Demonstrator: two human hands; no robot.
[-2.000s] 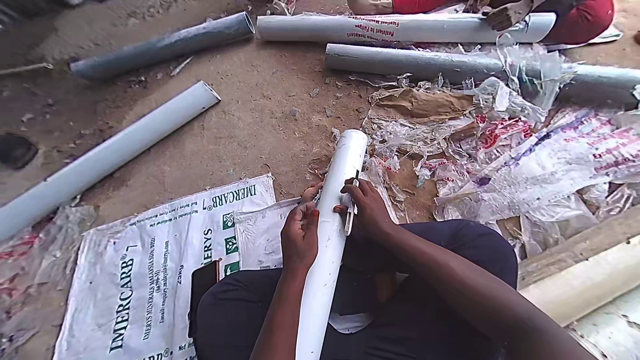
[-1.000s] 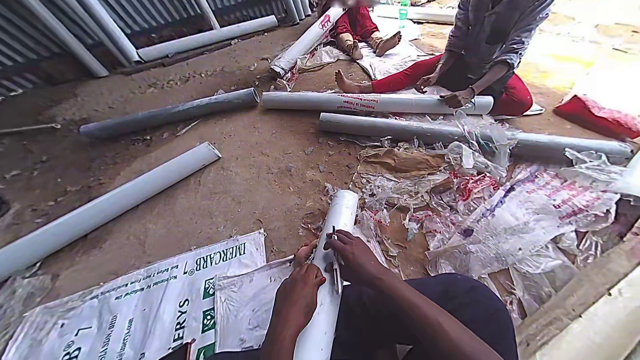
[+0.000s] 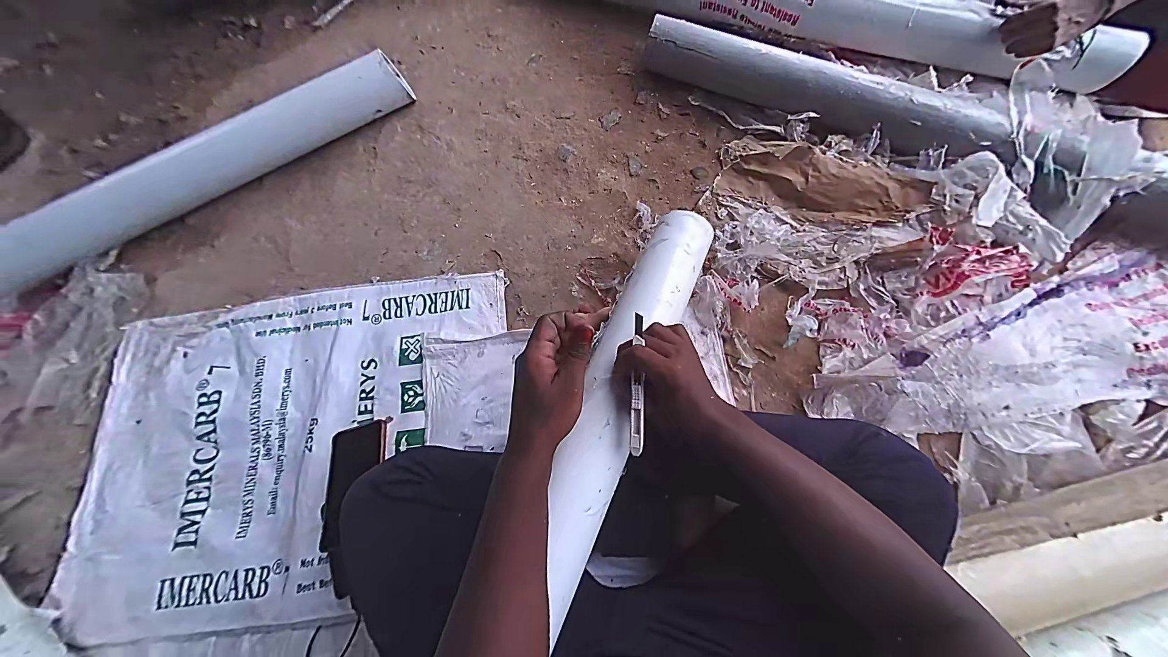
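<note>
A white plastic pipe [image 3: 671,260] slants up from my lap, its far end pointing away from me. At its left side is my left hand [image 3: 558,370], fingers bent against the pipe's edge; whether it pinches something thin there cannot be told. My right hand [image 3: 662,370] lies over the pipe's right side and is closed on a snap-off utility knife [image 3: 637,401]. The knife's dark blade points away from me over the pipe, and its pale handle sticks out below the fingers.
A printed woven sack [image 3: 246,438] lies at left with a phone [image 3: 356,474] near my knee. Another pipe [image 3: 219,137] rests on the dirt at upper left. Grey pipe [image 3: 821,87] and crumpled plastic film [image 3: 967,338] lie at right. Part of a person's hand [image 3: 1049,27] shows at upper right.
The view has tipped down again, so most of the co-worker is out of frame. Both hands remain at the white pipe, with the knife still in my right hand.
</note>
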